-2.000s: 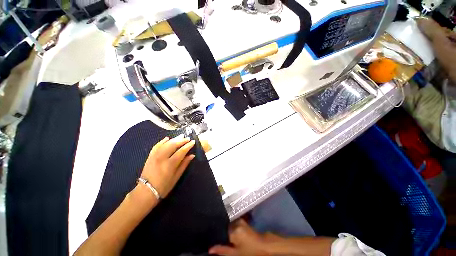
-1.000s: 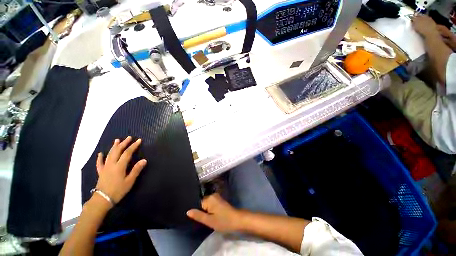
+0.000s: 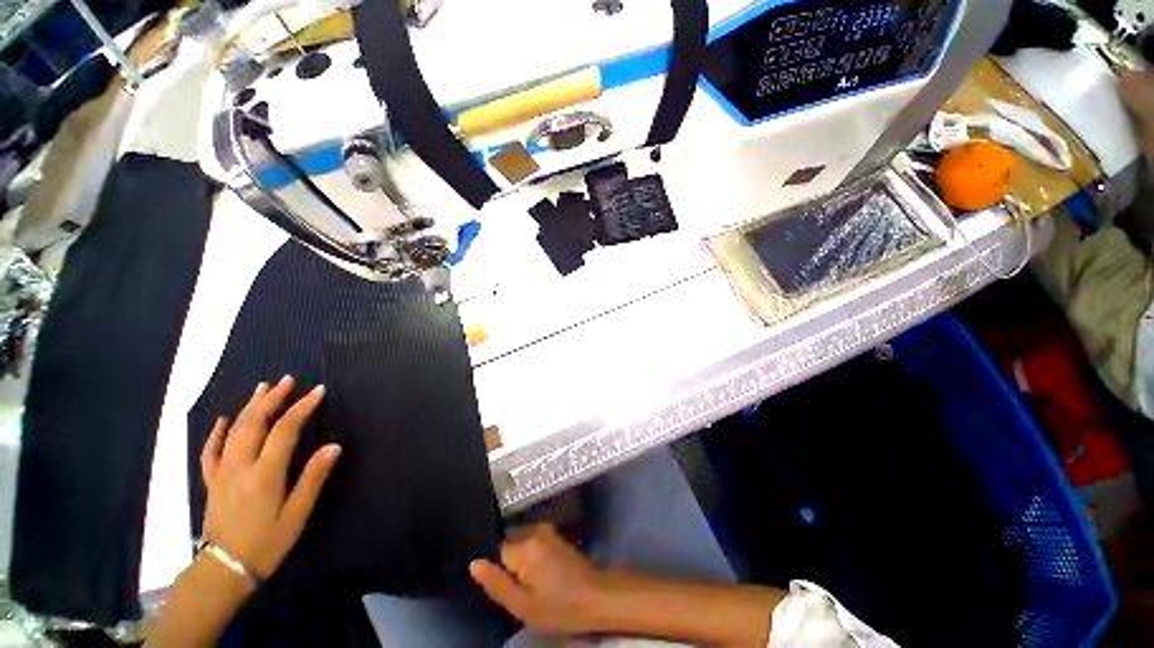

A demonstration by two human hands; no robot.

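Note:
A black, finely ribbed panel (image 3: 367,367) lies on the white table, its curved top at the presser foot (image 3: 434,281) of the sewing machine (image 3: 506,76). My left hand (image 3: 263,487) lies flat on the panel's left part, fingers spread. My right hand (image 3: 544,580) is at the panel's lower right corner, below the table's front edge, thumb and curled fingers at the cloth edge. A second long black piece (image 3: 101,392) lies flat at the table's left.
Small black labels (image 3: 633,205) lie behind the needle. A phone-like dark rectangle (image 3: 842,238) in a pale tray, an orange round thing (image 3: 974,175) and a white cable are at right. A blue crate (image 3: 1057,506) with black pieces stands below right. Another person's arm is at far right.
My left hand has moved from beside the needle down and left along the panel. My right hand stays at its lower corner. The panel's top lies flatter, and the view has shifted.

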